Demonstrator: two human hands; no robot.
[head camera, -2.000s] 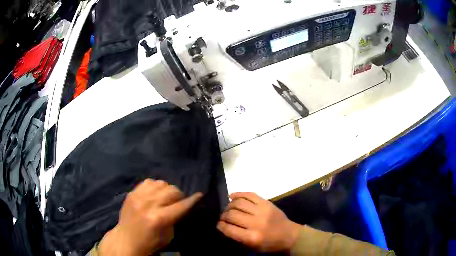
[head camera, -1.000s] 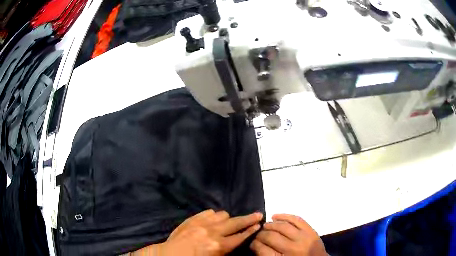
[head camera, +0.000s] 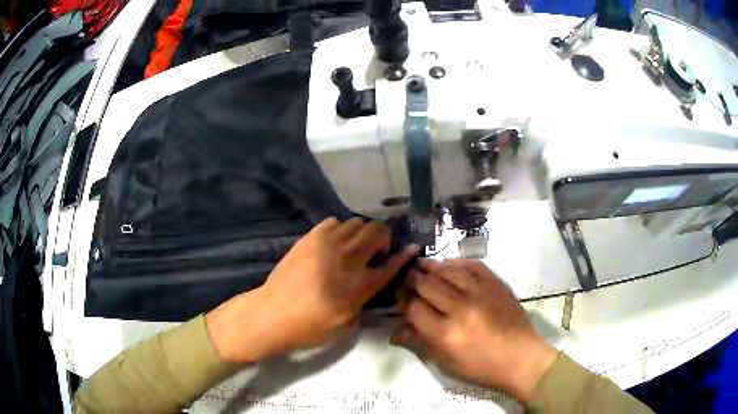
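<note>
A black bag panel (head camera: 235, 154) lies on the white table, left of and partly behind the sewing machine head (head camera: 364, 154). A tiny pale ring shows near its left edge. My left hand (head camera: 324, 279) rests on the panel's near right part, thumb and index finger at the edge close to the presser foot (head camera: 425, 230). My right hand (head camera: 465, 319) pinches the panel's edge just in front of the foot, its fingertips beside my left ones. The needle itself and the cloth under my fingers are hidden.
Dark thread snips (head camera: 579, 257) lie on the machine bed, right of the foot, below the control panel (head camera: 655, 196). Grey pieces (head camera: 40, 105) are stacked at the left edge. Black and orange pieces (head camera: 168, 39) lie behind the table. Blue bin parts (head camera: 712, 372) show at lower right.
The panel has moved away from me, past the machine head. Both hands have moved with its edge, up close to the presser foot. The camera view has also shifted.
</note>
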